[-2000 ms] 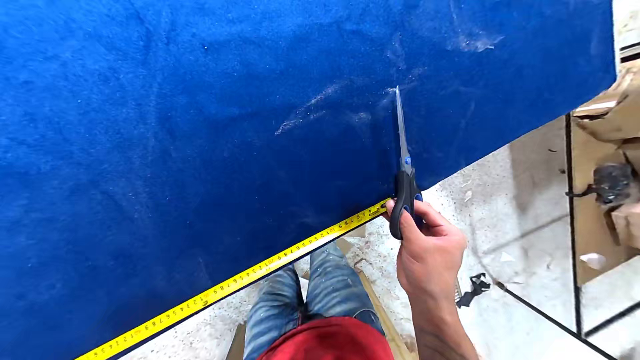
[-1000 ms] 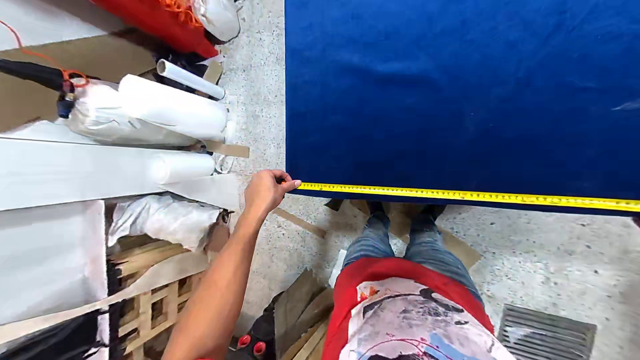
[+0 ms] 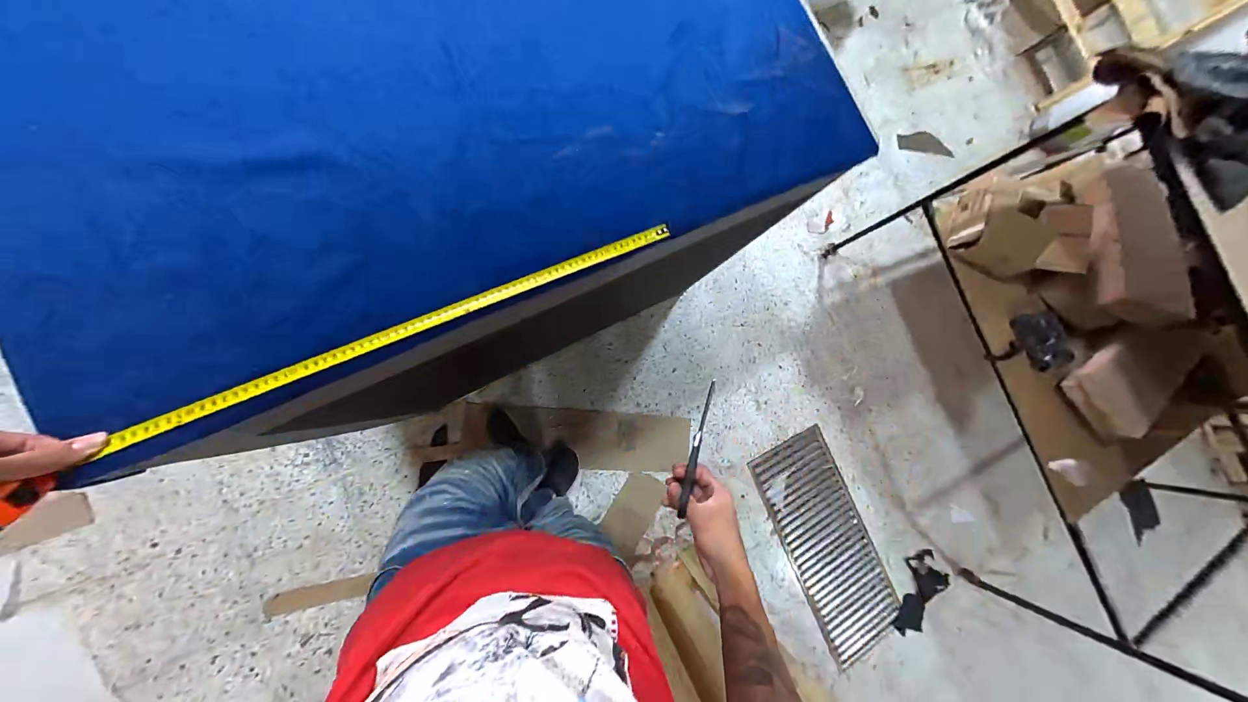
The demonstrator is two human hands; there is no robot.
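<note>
Blue velvety fabric (image 3: pixel 390 175) lies spread out, its near edge running diagonally in front of me. A yellow tape measure blade (image 3: pixel 390 336) stretches along that edge, its free end near the right corner. At the far left my left hand (image 3: pixel 44 456) pinches the blade by the fabric's left corner, with an orange tape case (image 3: pixel 21 495) beneath the fingers and partly out of frame. Off the fabric, my right hand (image 3: pixel 704 502) holds scissors (image 3: pixel 697 448) by their dark handles, blades pointing away from me above the floor.
A metal floor grate (image 3: pixel 824 546) lies right of my right hand. Farther right, a black metal frame (image 3: pixel 1014 409) surrounds cardboard and brown blocks (image 3: pixel 1141 244). Flat cardboard (image 3: pixel 624 441) lies by my shoes, and a dark grey layer (image 3: pixel 546 327) shows beneath the fabric's edge.
The scissors and right hand, over the fabric's edge two seconds ago, are now away from it above the floor. The tape's right end now lies free on the fabric. The view has swung considerably.
</note>
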